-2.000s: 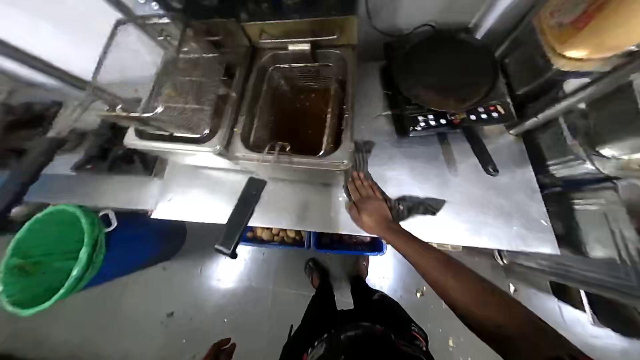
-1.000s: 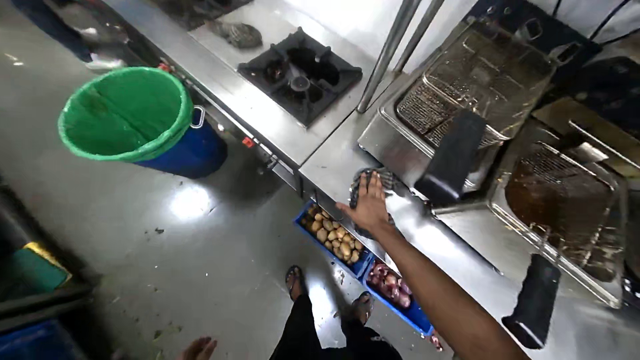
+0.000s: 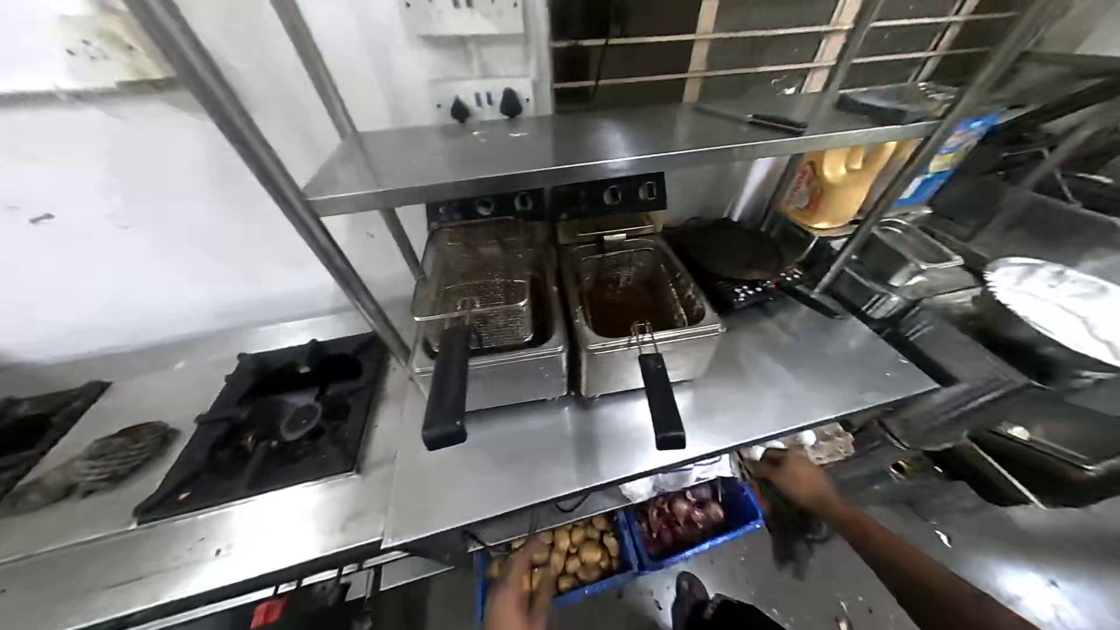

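My right hand [image 3: 798, 479] is beside the counter's front edge, close to an egg tray [image 3: 827, 444] with white eggs. It is closed on a dark cloth [image 3: 794, 535] that hangs down below it; the blur hides the fingertips. My left hand [image 3: 520, 595], blurred and with fingers spread, is over a blue crate of potatoes [image 3: 588, 553] and holds nothing visible. A second blue crate, with red onions [image 3: 681, 520], stands between the hands. Above them runs the steel counter [image 3: 551, 459].
Two deep fryers stand on the counter, their basket handles [image 3: 448, 389] [image 3: 662, 402] jutting forward. A gas burner [image 3: 302, 420] and a grey cloth [image 3: 122, 455] are on the left. Behind are a steel shelf [image 3: 560, 144], a black pan [image 3: 731, 249] and a yellow oil jug [image 3: 836, 188].
My right hand, earlier flat on a cloth on the countertop, is now off it beside the egg tray. My left hand has come over the potatoes. The view has swung strongly.
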